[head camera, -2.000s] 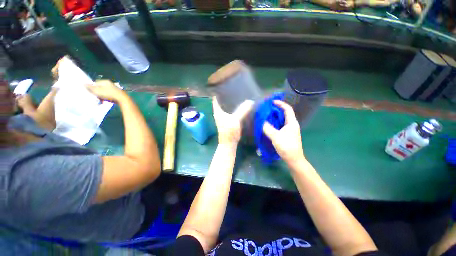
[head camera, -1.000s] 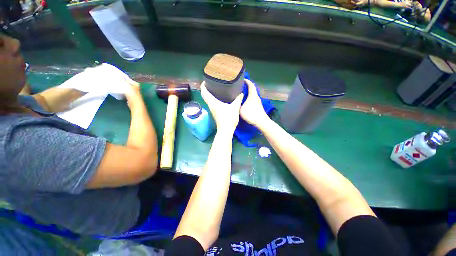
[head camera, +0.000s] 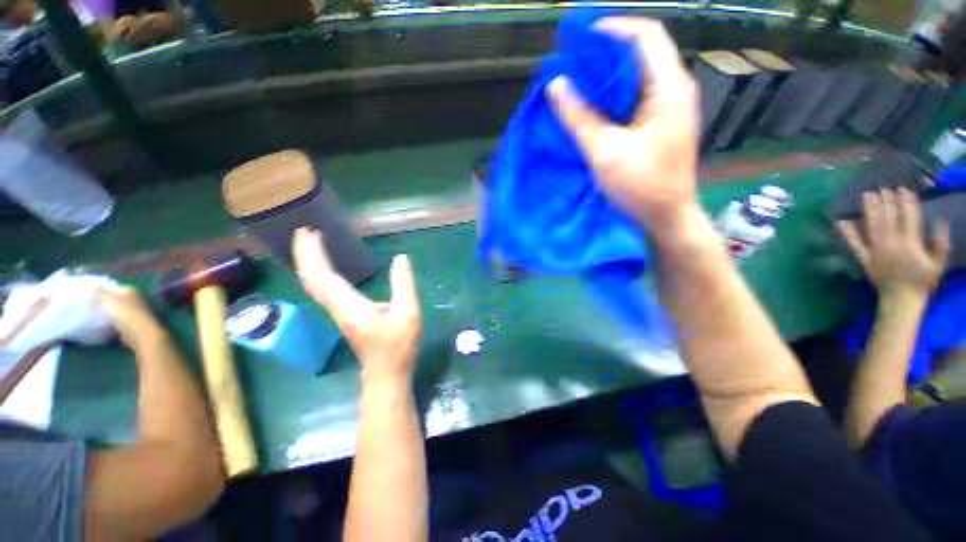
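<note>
My right hand (head camera: 646, 132) holds a bright blue cloth (head camera: 567, 180) raised above the bench; the cloth hangs down and is blurred. My left hand (head camera: 371, 312) is empty with fingers apart, just in front of a grey speaker unit (head camera: 318, 228) that stands on the bench with its tan end up. I cannot tell whether the fingertips touch the unit. The cloth hides part of the bench behind it, where a dark edge of something shows beside it.
A mallet (head camera: 220, 371) and a light-blue bottle (head camera: 286, 333) are at the left. A white bottle (head camera: 750, 220) stands right of the cloth. Grey units (head camera: 731, 95) line the back right. A neighbour's arm (head camera: 159, 392) is at left, another person's hand (head camera: 898, 244) at right.
The tan-ended unit has left my hands and stands further left. My left hand has opened. My right hand has lifted the cloth up and right. The view has turned right.
</note>
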